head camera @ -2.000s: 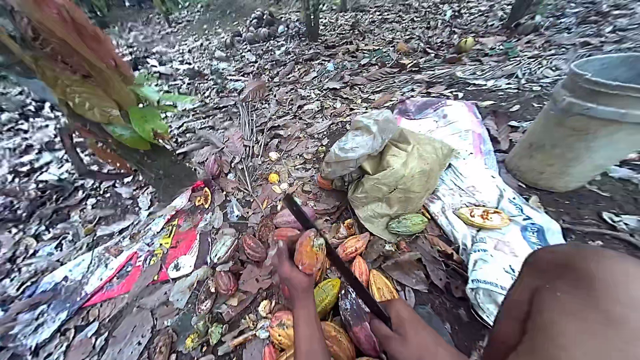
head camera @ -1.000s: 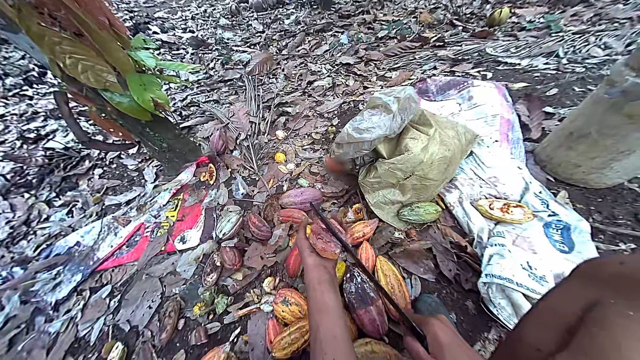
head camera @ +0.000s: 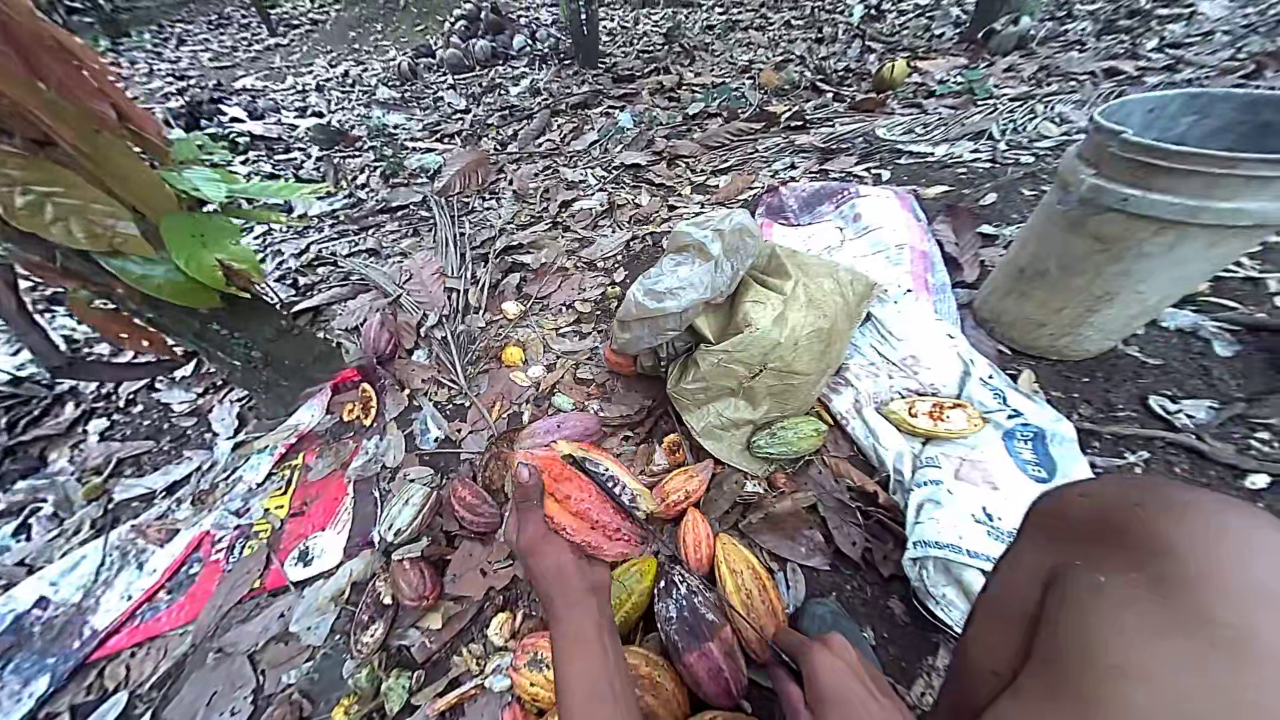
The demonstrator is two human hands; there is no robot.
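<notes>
My left hand (head camera: pixel 545 535) grips a large orange-red cacao pod (head camera: pixel 585 505), thumb on top. The pod is split along its upper right side, and its pale inner wall shows. At the lower right my right hand (head camera: pixel 835 670) is closed around the handle end of a machete; the thin dark blade (head camera: pixel 725 603) runs up and left to the split pod, seen nearly edge-on. Under and between my hands lie whole pods, among them a dark purple pod (head camera: pixel 700 635) and a yellow-orange pod (head camera: pixel 748 595). A purple-pink pod (head camera: pixel 560 430) lies just beyond the held one.
A greenish sack (head camera: pixel 780 330) rests by a white printed sack (head camera: pixel 900 350) bearing an opened pod half (head camera: pixel 932 417). A grey plastic bucket (head camera: pixel 1120 230) stands at right. At left are a tree trunk (head camera: pixel 240 340) and a red printed sack (head camera: pixel 310 500). My bare knee (head camera: pixel 1120 590) is at lower right.
The pod in my left hand now shows a long open split, where two seconds ago the machete blade lay across a pod that looked whole.
</notes>
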